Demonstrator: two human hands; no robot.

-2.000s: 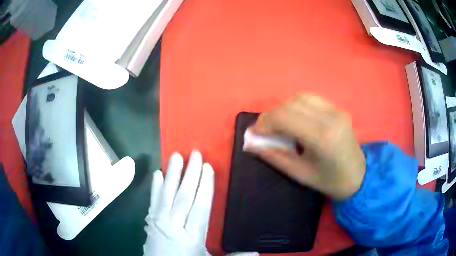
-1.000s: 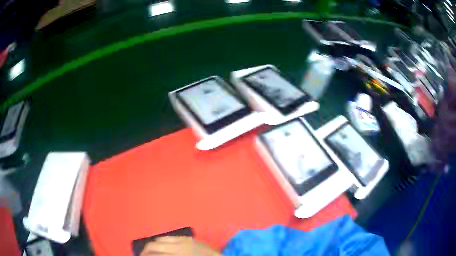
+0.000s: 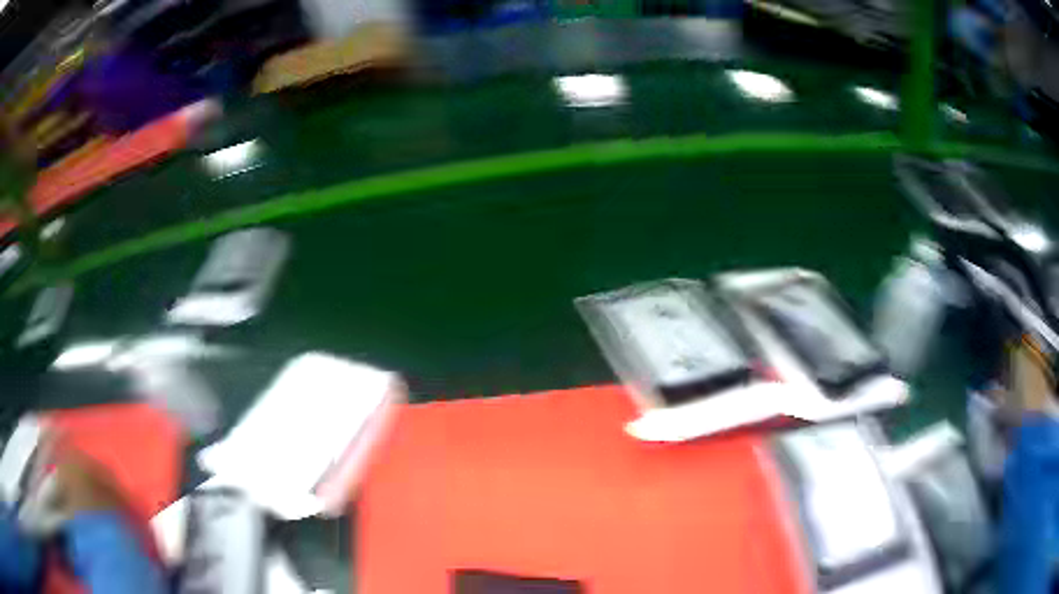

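The view is blurred. The dark top edge of an e-reader [image 3: 517, 582] shows on the red mat [image 3: 523, 487] at the bottom edge; the rest is cut off. My right hand [image 3: 1027, 377], bare and in a blue sleeve, is small and blurred at the far right edge, among items beside the bottle; what its fingers do is hidden. My left hand is not in view. White boxes with e-readers on top, one of them here [image 3: 679, 340], stand along the mat's back right and right side.
A white box [image 3: 308, 429] stands at the mat's left, with an e-reader [image 3: 221, 545] below it. A translucent bottle [image 3: 912, 304] stands at right. A neighbour's hand and blue sleeves [image 3: 110, 545] are at lower left. A green edge strip [image 3: 465, 174] crosses the dark green bench.
The view has swung up and left, so the mat and boxes sit lower and further right. My right hand has left the e-reader and is now at the far right.
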